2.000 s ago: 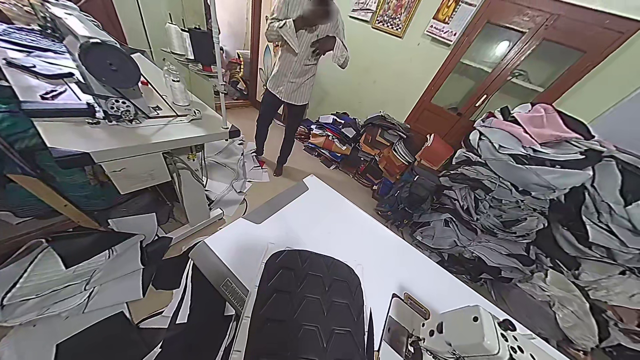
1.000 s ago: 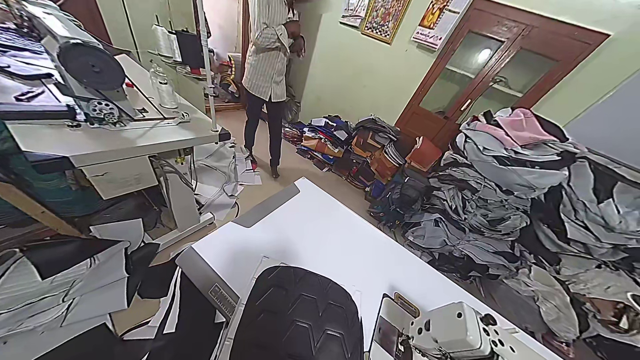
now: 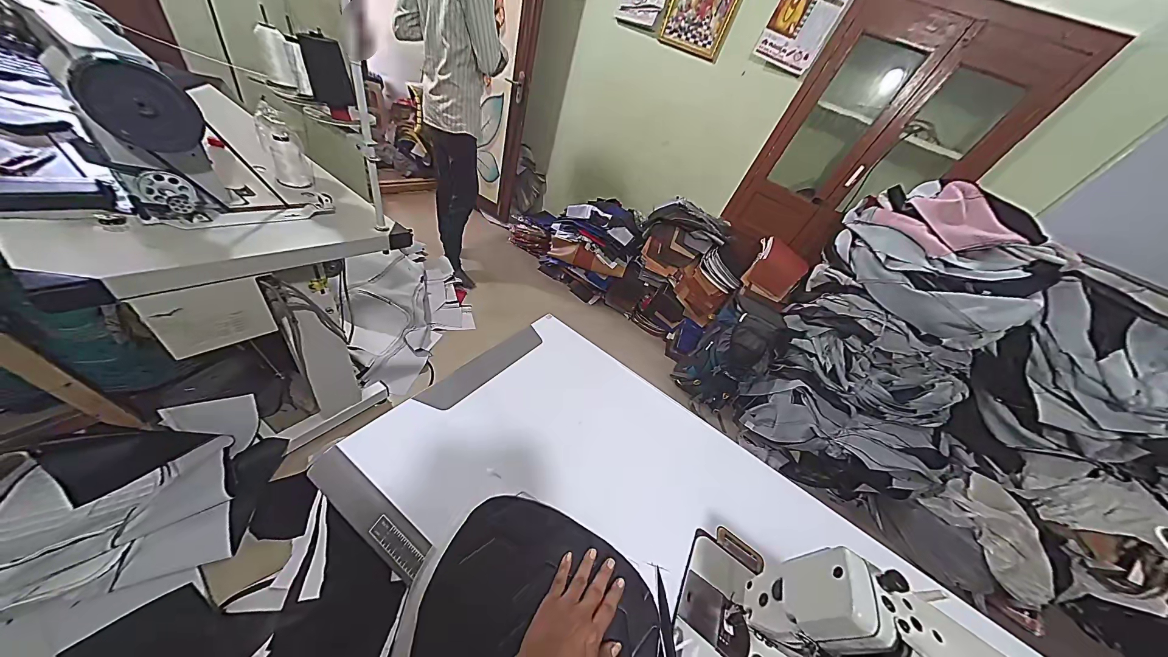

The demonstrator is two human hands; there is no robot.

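Observation:
A black padded panel point(image 3: 511, 575) with stitched chevron lines and a pale edge lies at the near edge of a white sewing table point(image 3: 584, 420). On top of it rests my left hand point(image 3: 579, 607), palm down, fingers spread and pointing away from me, gripping nothing. To its right stands the pale head of an industrial sewing machine point(image 3: 826, 602), with a metal plate point(image 3: 698, 584) beside the panel. The panel's near end is cut off by the frame. My right hand is not in view.
A second sewing machine point(image 3: 137, 109) stands on a table point(image 3: 182, 246) at left. Black and grey cut pieces point(image 3: 164, 529) lie below. Grey fabric point(image 3: 876, 365) is heaped at right, beside stacked brown and dark pieces point(image 3: 675, 265). A person point(image 3: 452, 119) stands near the doorway.
My left hand has come into view and onto the black panel, where no hand showed before. The person in the striped shirt has moved away toward the doorway.

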